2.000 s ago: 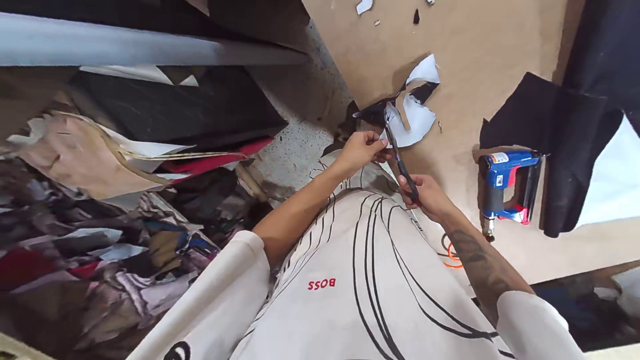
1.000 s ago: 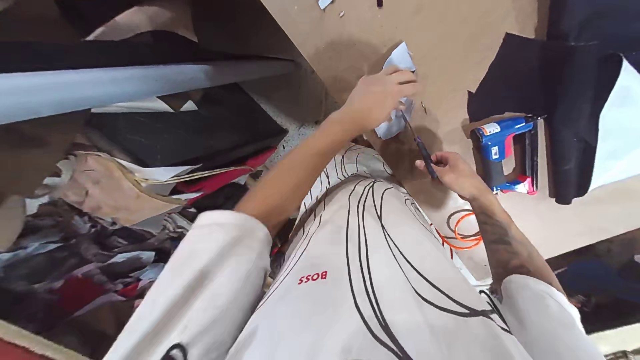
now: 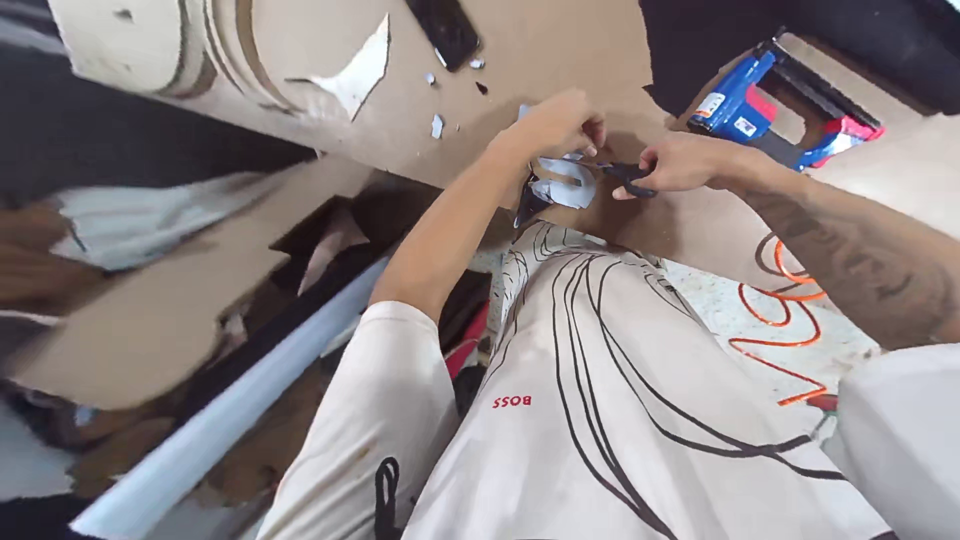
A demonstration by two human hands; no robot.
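My right hand (image 3: 679,163) grips the black handles of a pair of scissors (image 3: 631,180) by the table edge. The blades point left, toward my left hand (image 3: 559,126), and lie partly against the pale material. My left hand is over a white and black piece of sheet material (image 3: 568,184), fingers curled down at its upper part; its fingertips are partly hidden. The piece has a slot-like gap showing brown and lies at the edge of the brown-covered table (image 3: 495,82).
A blue and red pneumatic stapler (image 3: 772,112) lies right of my hands, an orange coiled hose (image 3: 787,300) below it. A black phone (image 3: 446,34), a white scrap (image 3: 364,71) and small bits lie further back. At left are a pale bar (image 3: 232,405) and heaped scraps.
The view has swung a good deal, bringing the phone into sight. My left hand stays near the white piece and my right hand still holds the scissors, their blades now closer to my left hand.
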